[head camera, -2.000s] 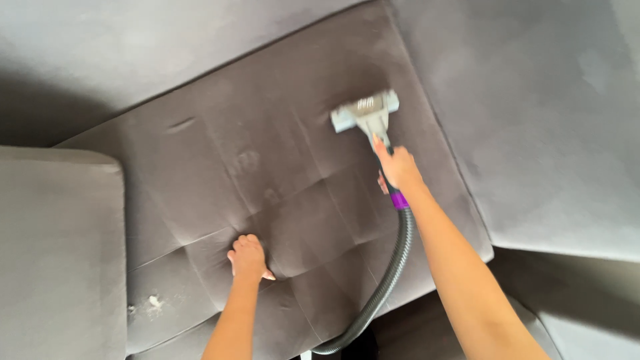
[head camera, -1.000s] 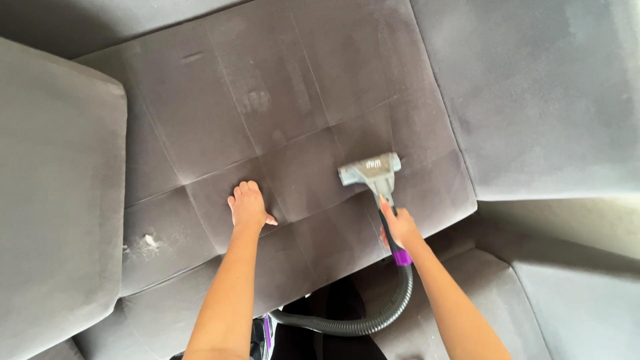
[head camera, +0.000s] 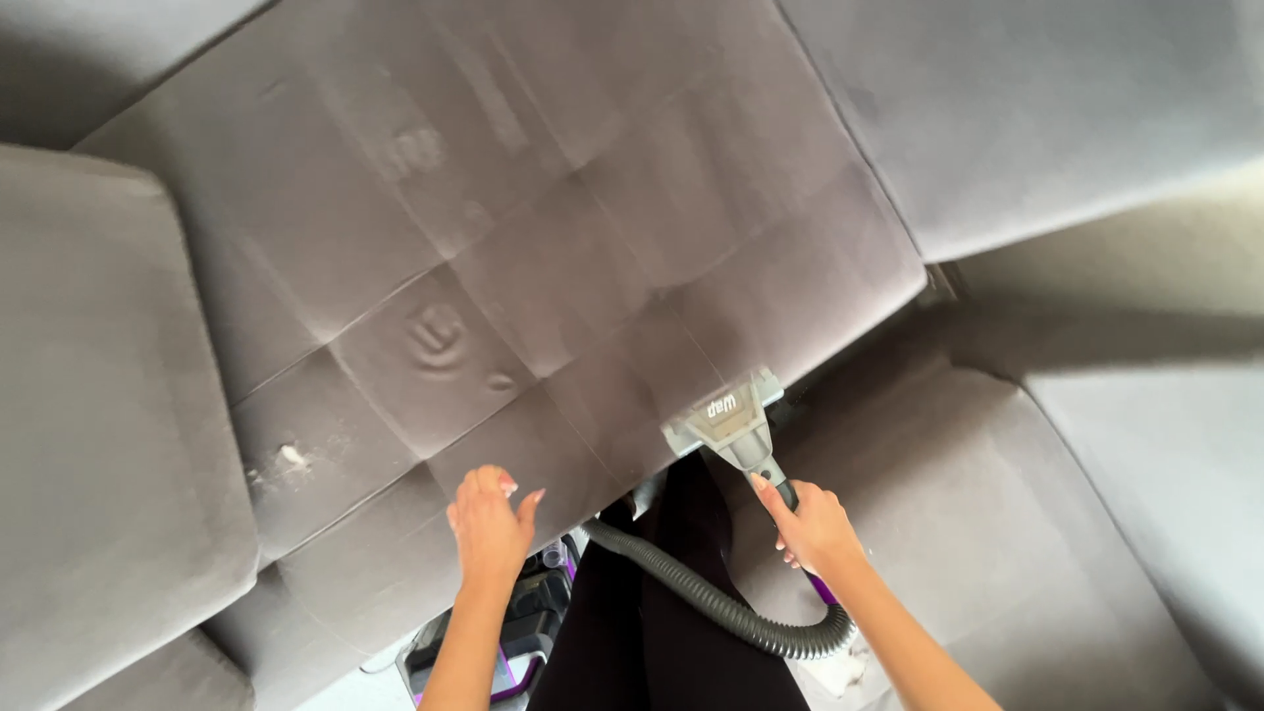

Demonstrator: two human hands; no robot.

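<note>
My right hand grips the handle of an upholstery cleaner nozzle, a clear and grey head marked Wap. The nozzle lies at the front edge of a grey-brown tufted sofa seat cushion. From the handle's purple end a grey corrugated hose curves left across my legs. My left hand is over the cushion's front part, fingers apart and holding nothing; whether it touches the fabric I cannot tell. Hand-shaped dents show in the cushion above it, and a whitish patch lies to the left.
The cleaner's dark and purple body stands on the floor below the cushion. A grey sofa cushion rises at left, and a grey backrest is at upper right. Another seat section lies at right, with a whitish patch near the hose.
The nozzle, in my right hand, has moved down the cushion to its front edge. My left hand has left its place pressed on the cushion, where dents now show. The view has shifted.
</note>
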